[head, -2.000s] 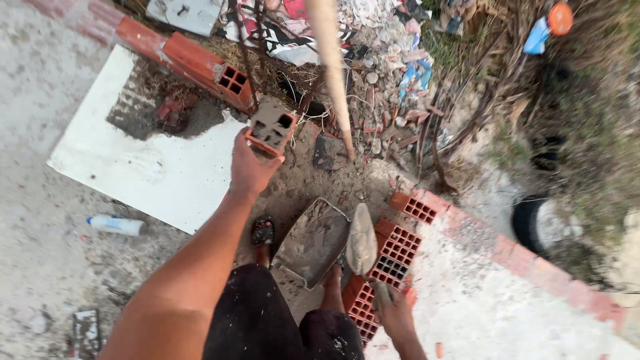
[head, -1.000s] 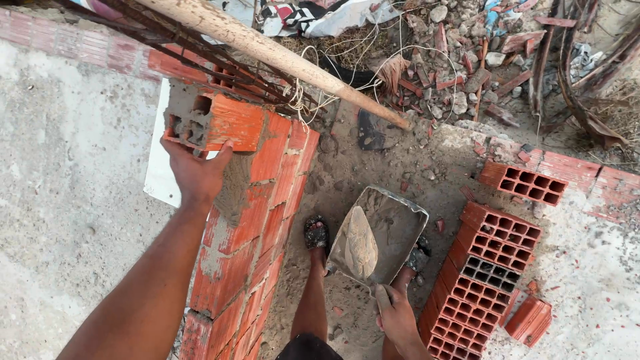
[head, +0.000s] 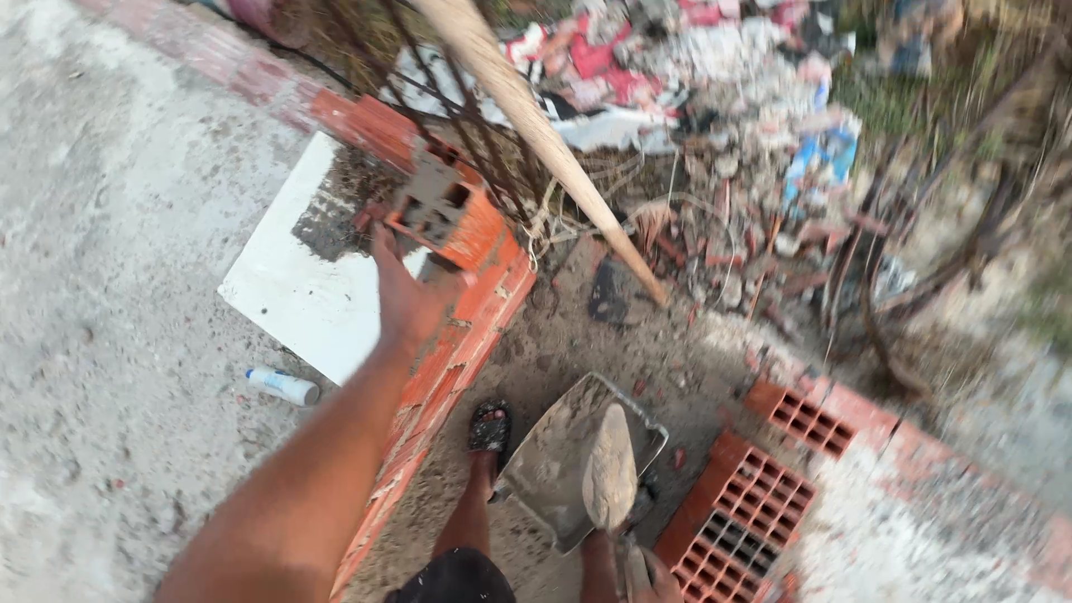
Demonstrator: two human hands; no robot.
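Observation:
My left hand (head: 410, 297) is at the near side of a hollow clay brick (head: 444, 219) whose end is smeared with grey mortar. The brick rests on top of a brick wall (head: 456, 360), at its far end, against another brick. Thumb and fingers are spread around its edge. My right hand (head: 649, 582), low in the view and partly cut off, grips the handle of a mason's trowel (head: 610, 469). The trowel's blade is coated with mortar and lies over a mortar tub (head: 536, 456) near my feet.
A white board (head: 301, 293) with mortar and a plastic bottle (head: 283, 386) lie left of the wall. A wooden pole (head: 544, 134) slants down beside rusty rebar (head: 469, 109). Stacked hollow bricks (head: 737, 519) stand right of the tub. Rubble (head: 729, 226) covers ground at the back.
The brick at my left hand was held over the wall earlier; now it sits on the wall's top, with the hand at its near edge. The view has turned noticeably.

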